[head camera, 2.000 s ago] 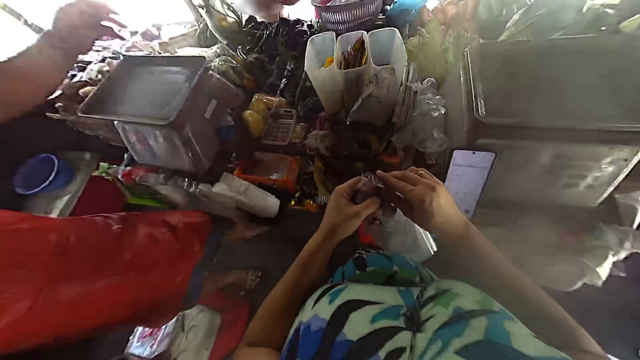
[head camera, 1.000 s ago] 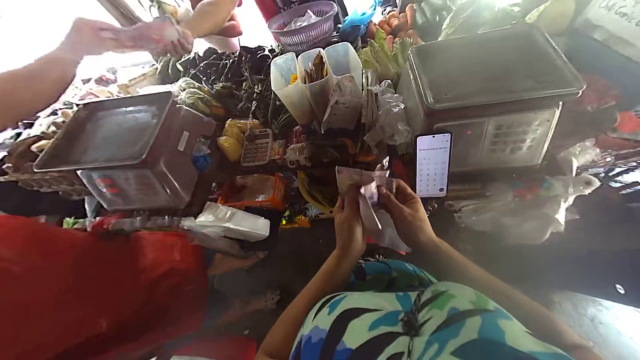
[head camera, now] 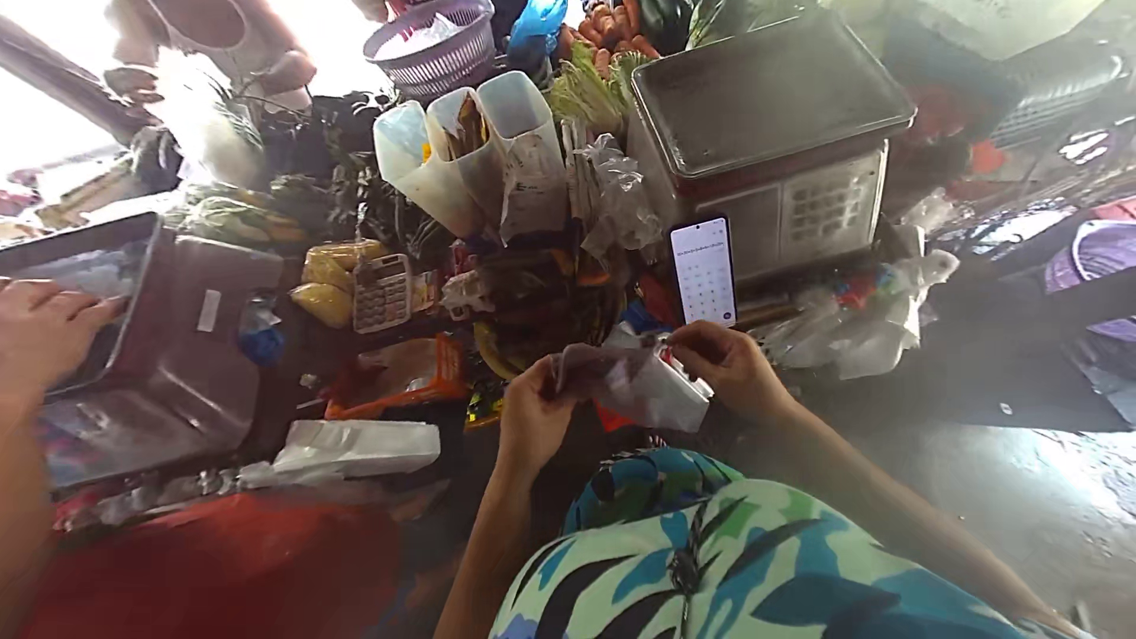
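A thin, translucent plastic bag (head camera: 652, 386) is stretched between my two hands, low in the middle of the head view. My left hand (head camera: 537, 413) grips its bunched left end. The fingers of my right hand (head camera: 728, 364) pinch its upper right edge, beside a small red and white thing I cannot make out. Just above my right hand stands a smartphone (head camera: 704, 273) with a calculator on its screen, upright against a weighing scale (head camera: 781, 195) with a metal tray.
Three joined plastic holders (head camera: 470, 155), a purple basket (head camera: 435, 49) and carrots (head camera: 612, 31) lie ahead. A calculator (head camera: 382, 294) and an orange basket (head camera: 399, 377) are at the left. Another person's hand (head camera: 53, 328) reaches over a second scale (head camera: 160, 346).
The bag, earlier held upright and close between my hands, is now spread sideways with my hands farther apart. The other person's hand has come down onto the left scale. The view has shifted.
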